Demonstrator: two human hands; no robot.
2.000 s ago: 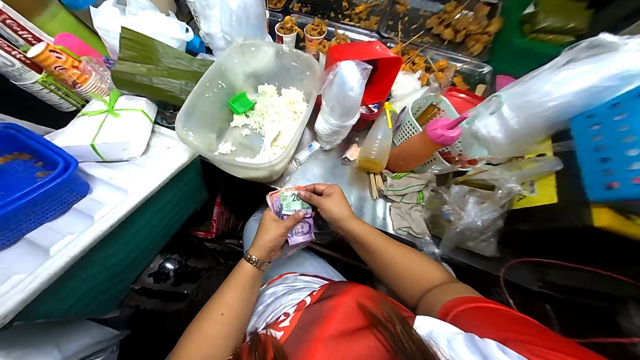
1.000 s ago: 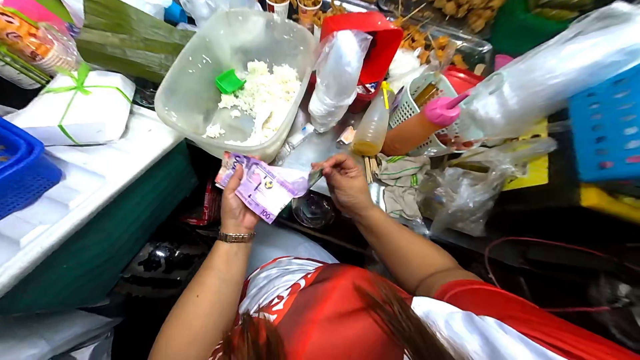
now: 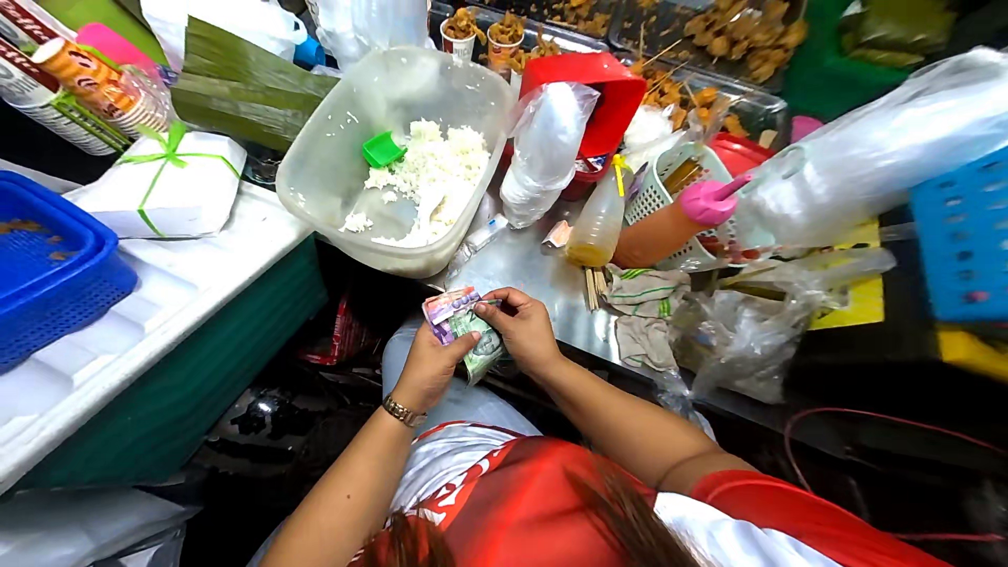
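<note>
Over my lap, my left hand (image 3: 433, 358), with a watch on the wrist, grips several banknotes (image 3: 449, 309), purple and reddish ones among them. My right hand (image 3: 520, 324) pinches the upper edge of a green banknote (image 3: 482, 345) that lies against the others, its lower part hanging below my left thumb. Just beyond the hands stands a translucent plastic tub (image 3: 315, 206) with white rice (image 3: 449, 161) and a green scoop (image 3: 383, 150) inside. The hidden parts of the notes lie behind my fingers.
At left are a white table (image 3: 260, 224), a blue plastic basket (image 3: 71, 303) and a white box tied with green ribbon (image 3: 185, 189). On the metal counter (image 3: 543, 276) stand a sauce bottle with pink top (image 3: 657, 232), a clear squeeze bottle (image 3: 597, 220) and a cloth (image 3: 646, 295). Fried food trays lie behind.
A second ago a purple note was spread wide between my hands; now the hands are closer together, with a green note in front. The view has shifted slightly.
</note>
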